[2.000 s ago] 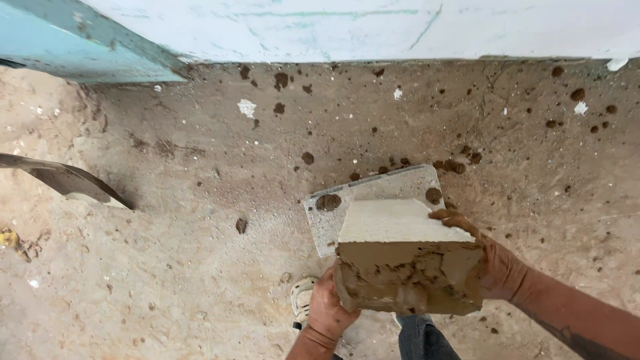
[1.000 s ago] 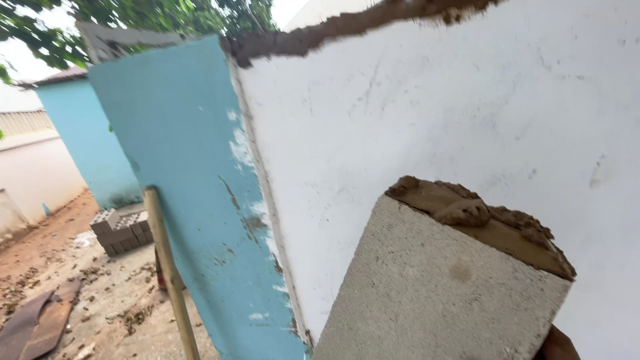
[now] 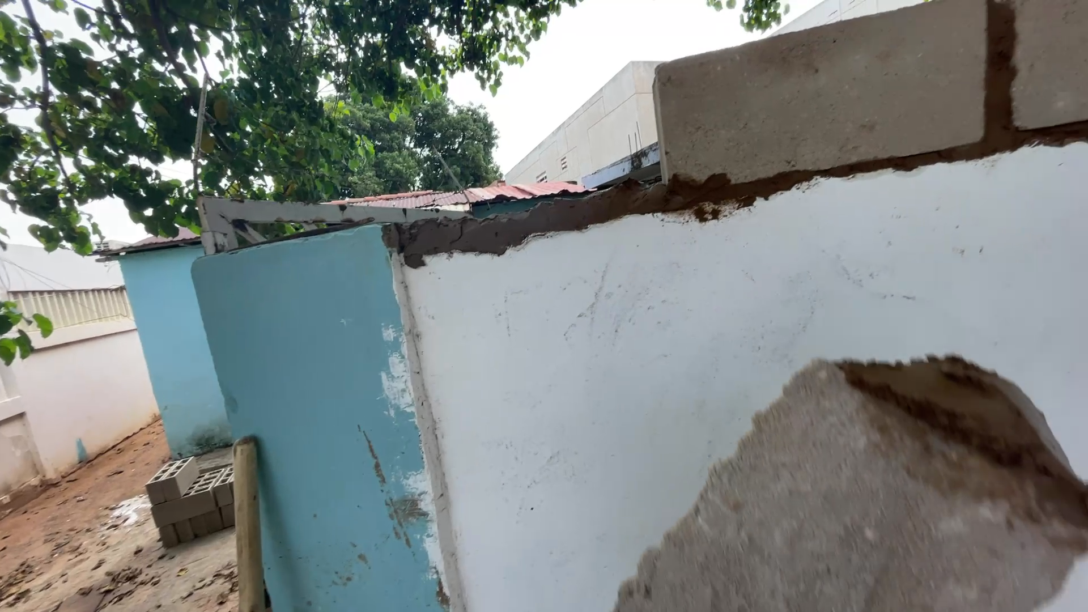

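A grey concrete block (image 3: 816,510), blurred, fills the lower right in front of the white wall (image 3: 544,374); brown mortar shows on its upper end. Neither of my hands is in view, so the hold on the block is hidden. Along the wall's top runs a bed of wet brown mortar (image 3: 527,228). On that bed, at the upper right, sits a laid concrete block (image 3: 816,93), with a mortar joint (image 3: 1001,68) between it and another block (image 3: 1052,64) at the frame's edge.
A blue-painted wall section (image 3: 314,382) adjoins the white wall on the left. A wooden pole (image 3: 247,527) leans there. Behind stand stacked hollow blocks (image 3: 191,501) on the ground. A metal frame (image 3: 255,212) shows behind the blue section's top, under tree branches (image 3: 255,93).
The view has swung up from the floor to the wall top. Two seconds ago both my hands held a mortar-covered block low over the floor; a second ago part of a hand showed at the block.
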